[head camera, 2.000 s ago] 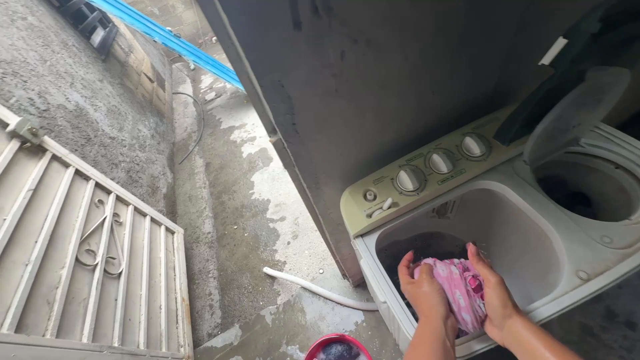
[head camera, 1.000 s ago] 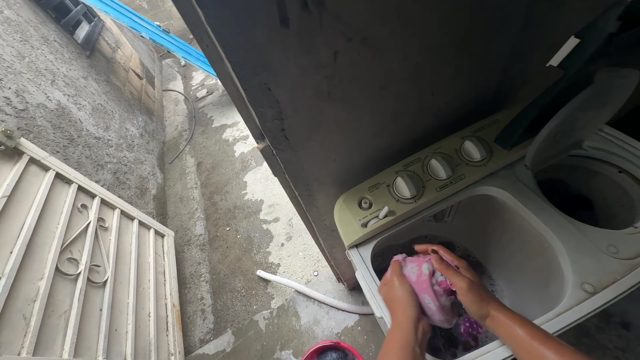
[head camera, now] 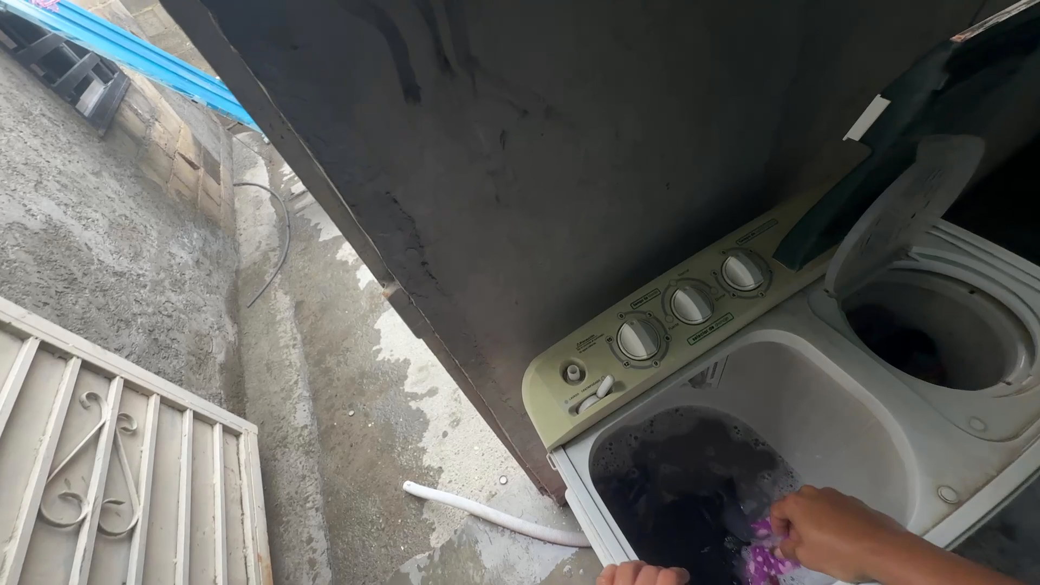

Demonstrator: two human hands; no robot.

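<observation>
A twin-tub washing machine (head camera: 861, 341) stands at the right, its wash tub holding dark water (head camera: 691, 479) with dark cloth in it. My right hand (head camera: 829, 528), fingers closed, grips a purple cloth with white spots (head camera: 764, 552) at the water's surface. Only the fingers of my left hand (head camera: 642, 574) show, at the bottom edge of the view by the tub's near left rim; what they hold, if anything, is hidden. The pale pink cloth is not seen.
The spin tub (head camera: 934, 325) has its lid (head camera: 910, 203) raised. Three knobs line the control panel (head camera: 601, 341). A dark metal panel (head camera: 520, 162) rises behind. A white hose (head camera: 496, 516) lies on the wet concrete floor. A white metal gate (head camera: 122, 455) is at the left.
Both hands held a pink cloth over the tub before; now they are apart. My left hand has moved down to the view's lower edge, and my right hand is on the purple cloth.
</observation>
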